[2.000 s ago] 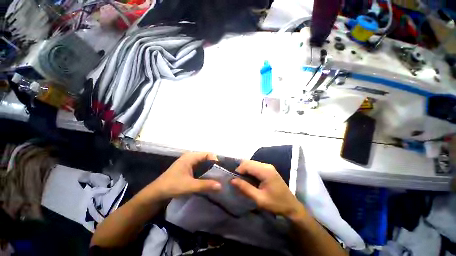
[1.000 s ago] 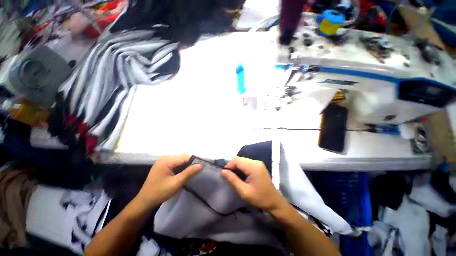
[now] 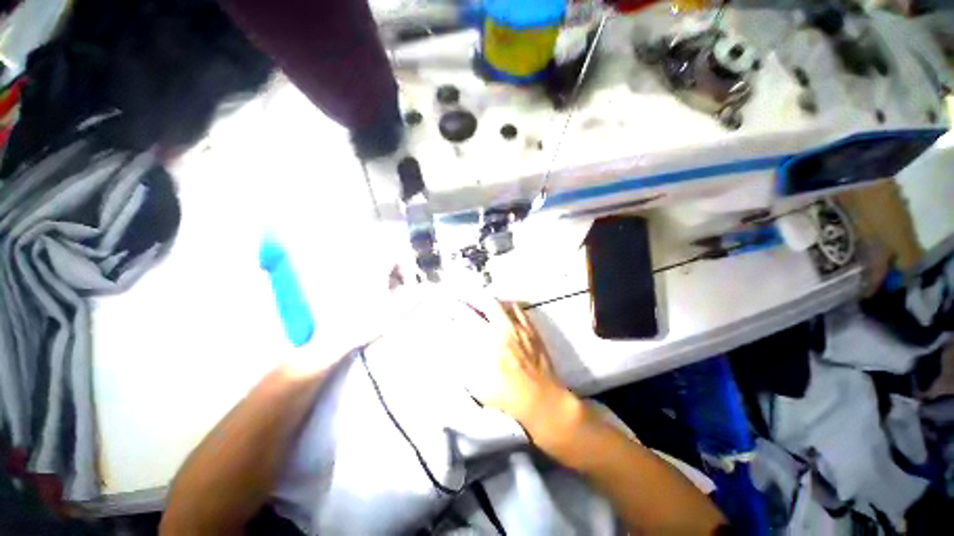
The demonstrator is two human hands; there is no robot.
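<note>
A pale grey-white garment piece [image 3: 356, 445] with a thin black strip lies over the table's front edge and reaches up to the needle area. The presser foot and needle [image 3: 429, 262] are at the left end of the white sewing machine head [image 3: 669, 209]. My right hand [image 3: 518, 366] is on the cloth's right side, just below the needle, with the cloth at its fingers. My left hand [image 3: 314, 356] is at the cloth's left side; its fingers are washed out by glare, so its grip cannot be told. The cloth edge at the needle is also lost in glare.
A blue tool [image 3: 287, 291] lies left of the needle. A smartphone [image 3: 621, 277] and a blue-handled tool [image 3: 743, 241] lie on the right. Folded grey-and-black pieces [image 3: 52, 251] lie left. A maroon cover [image 3: 324, 63] hangs above the needle. A thread cone [image 3: 520, 42] stands behind.
Both hands have moved the pale piece from the lap, below the table edge, up to the needle area. The view has moved closer to the machine and turned right.
</note>
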